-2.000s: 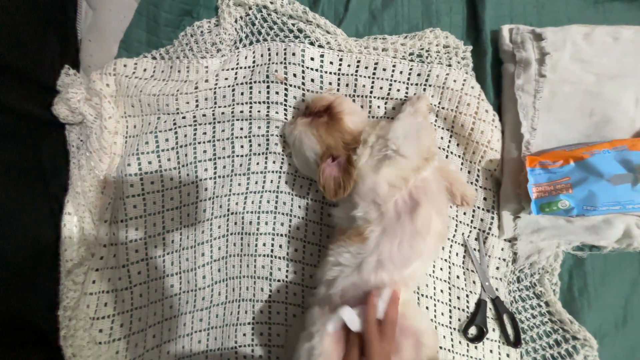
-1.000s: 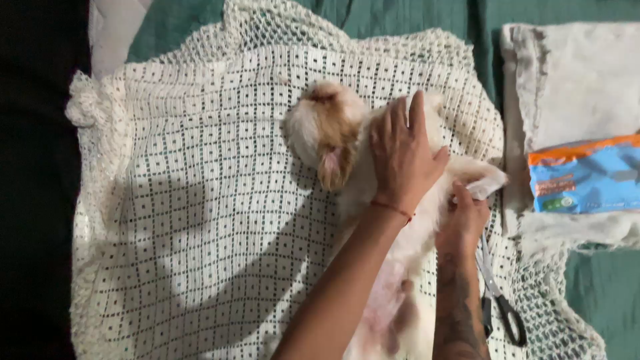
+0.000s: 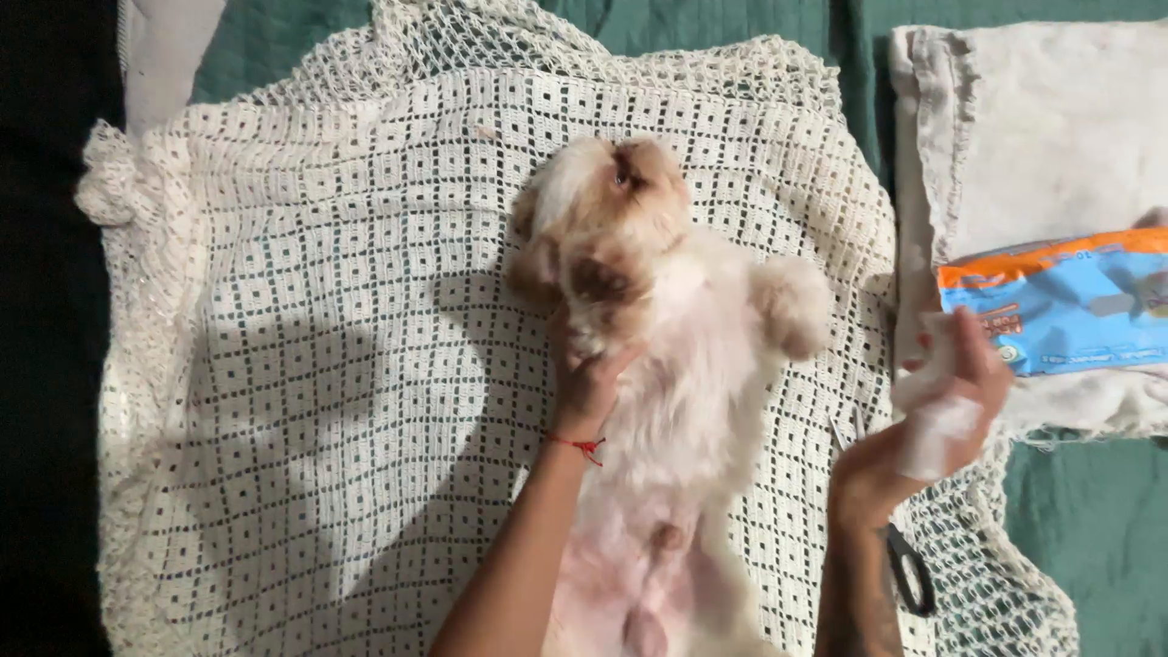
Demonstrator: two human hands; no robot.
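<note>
A small white and tan dog (image 3: 680,401) lies belly up on a cream crocheted blanket (image 3: 365,274). My left hand (image 3: 589,379), with a red string at the wrist, grips one of its front legs near the paw, below the head. The other front leg is bent out to the right. My right hand (image 3: 954,411) is raised off the dog, to its right, and holds a crumpled white wipe (image 3: 935,420) between and over the fingers. Scissors (image 3: 911,570) with black handles lie on the blanket, partly hidden behind my right wrist.
A blue and orange pack of wipes (image 3: 1086,306) rests on a folded whitish cloth (image 3: 1058,137) at the right. Green fabric (image 3: 1095,529) lies beneath the blanket and cloth. The left edge of the view is dark.
A second ago both hands were on the dog; my right hand has since moved right, away from it. My left hand has moved down to the front leg. The dog now lies more fully on its back.
</note>
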